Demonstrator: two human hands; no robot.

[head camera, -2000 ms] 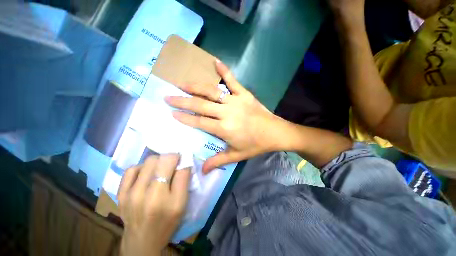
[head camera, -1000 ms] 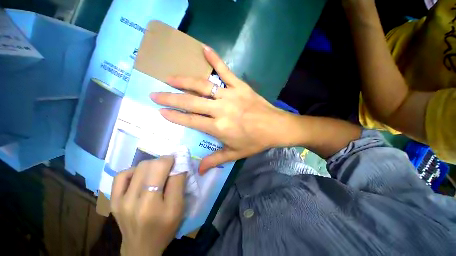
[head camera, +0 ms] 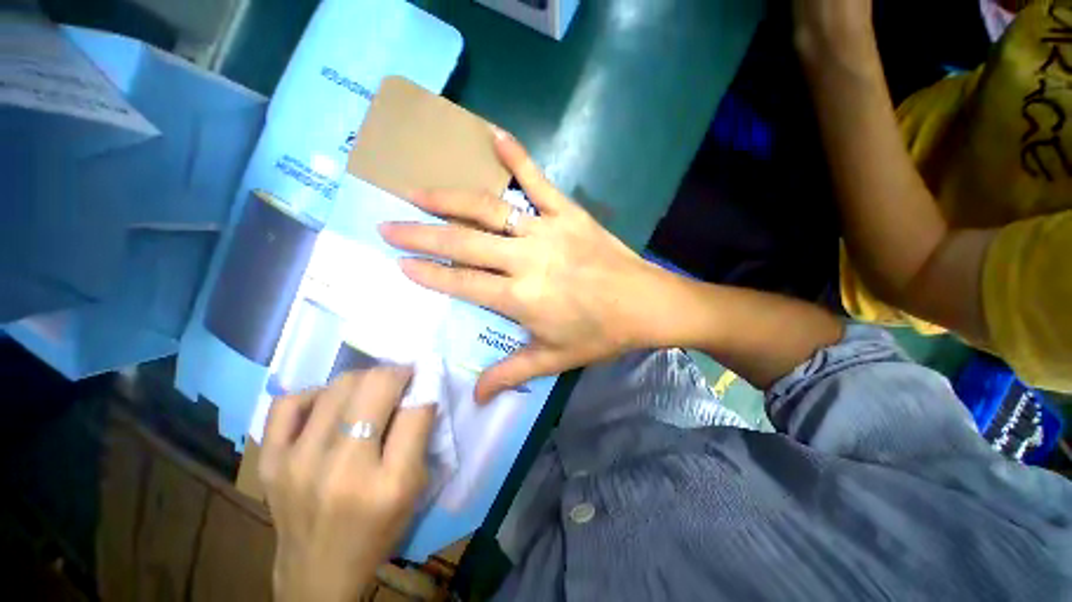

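Note:
A flat light blue and white box blank (head camera: pixel 282 153) with humidifier print lies slanted in front of me. Its plain brown flap (head camera: pixel 426 139) shows near the top. My right hand (head camera: pixel 553 276) lies palm down across the blank's right part, fingers spread, thumb towards the bottom, and grips nothing. My left hand (head camera: pixel 347 465) is at the blank's lower part, fingers bent over a crumpled white cloth (head camera: pixel 437 429) pressed on the print. The thumb and part of the cloth are hidden under the hand.
Opened blue boxes (head camera: pixel 141 223) stand at the left, close to the blank. Brown cartons (head camera: pixel 176 517) are at the lower left. A dark green bench top (head camera: pixel 635 106) lies beyond. A person in yellow (head camera: pixel 940 235) is at the right, near a blue crate (head camera: pixel 1009 412).
The hands keep nearly the same places on the blank. The whole view has shifted slightly, and the corner of a box shows again at the top edge. The neighbour's arm has moved slightly.

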